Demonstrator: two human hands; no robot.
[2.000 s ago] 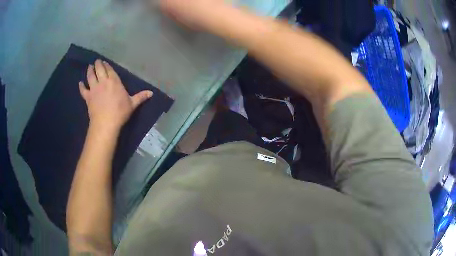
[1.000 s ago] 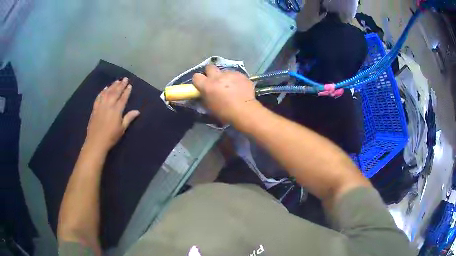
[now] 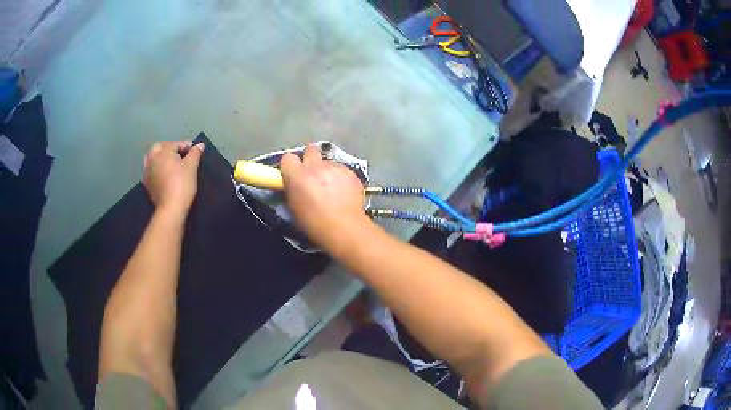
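A black garment piece (image 3: 232, 296) lies on the pale green ironing table (image 3: 232, 72). My left hand (image 3: 170, 172) is at its far corner, with thumb and fingertips closed on the edge of the cloth. My right hand (image 3: 325, 192) grips the yellow handle of the steam iron (image 3: 260, 175). The iron rests over the right edge of the piece, its pointed end towards my left hand. My hand and forearm hide part of the iron. Two blue hoses (image 3: 545, 223), spring-wrapped near the iron and tied with a pink strip, run off to the right.
A blue plastic basket (image 3: 613, 272) stands below the table at the right, with a dark cloth heap (image 3: 513, 280) beside and over it. Orange-and-yellow-handled scissors (image 3: 450, 38) lie in a tray at the far corner. More dark cloth (image 3: 24, 240) lies at the left edge. Scraps cover the floor.
My right hand has brought the iron into view and onto the cloth, then moved slightly left and nearer. My left hand has gone from lying flat on the piece to pinching its far corner.
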